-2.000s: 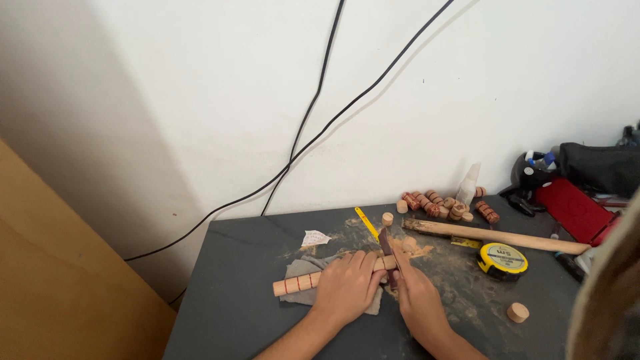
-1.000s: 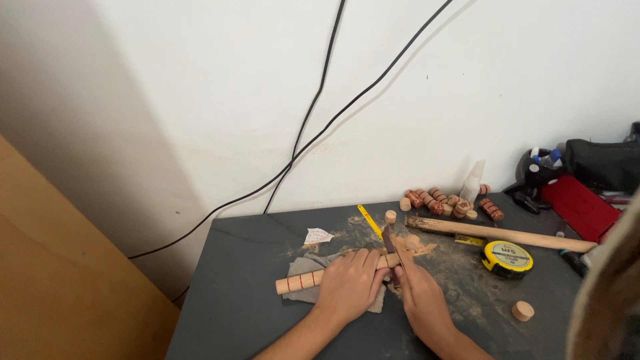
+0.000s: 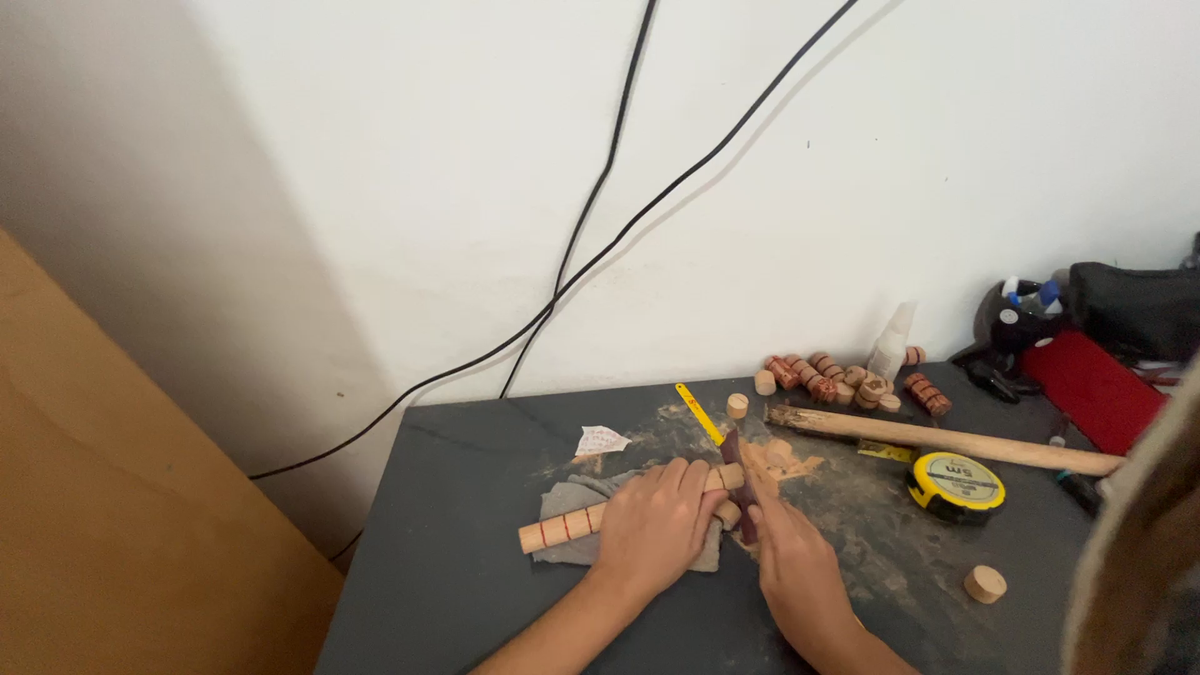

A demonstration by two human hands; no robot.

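My left hand presses down on a wooden dowel marked with red rings, which lies on a folded grey cloth. The dowel's right end pokes out past my fingers. My right hand grips a dark brown strip-like tool that stands across that end; a yellow hacksaw blade extends from its far end. Whether the blade is fixed to it I cannot tell. Part of another short wooden piece shows between my hands. Sawdust lies just beyond the tool.
Several grooved wooden pieces lie by a white bottle along the wall. A long wooden rod, a yellow tape measure and a cut wooden disc are at right. A paper scrap lies behind the cloth; black cables hang against the wall.
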